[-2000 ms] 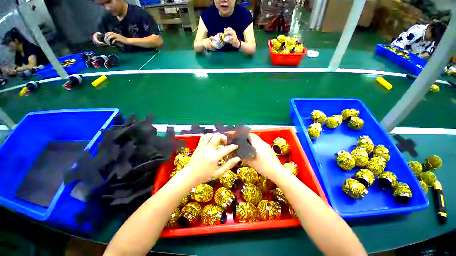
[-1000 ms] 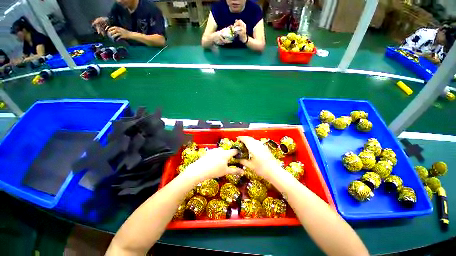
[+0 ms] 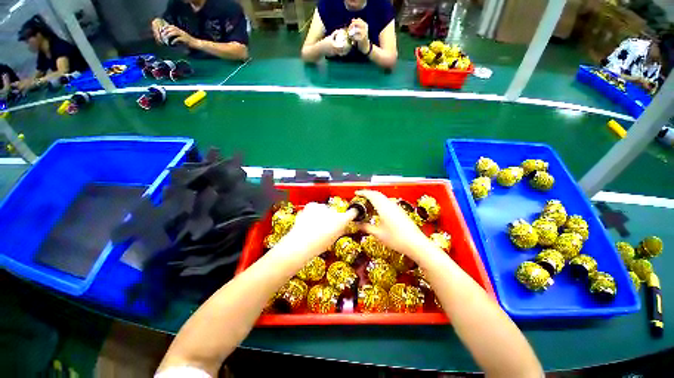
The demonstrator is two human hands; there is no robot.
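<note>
A gold microphone grille [image 3: 362, 210] with a dark open end is held between my hands above the red plastic tray [image 3: 369, 319]. My right hand [image 3: 384, 220] holds it from the right. My left hand [image 3: 323, 224] is at its open end, with fingertips at the dark opening; whether they grip foam is hidden. Many gold grilles lie in the red tray below. Black foam liners [image 3: 207, 214] are piled over the right edge of the blue plastic bin [image 3: 166, 177] at the left.
A blue plastic tray [image 3: 499, 221] at the right holds more grilles. Several grilles and a black-and-yellow tool [image 3: 655, 304] lie right of it. Across the conveyor are a small red tray [image 3: 443, 77], yellow cylinders [image 3: 195, 99] and seated people. Metal posts rise at both sides.
The black foam piece seen between my hands earlier is no longer visible; a grille with a dark opening is there instead. The camera view has shifted slightly.
</note>
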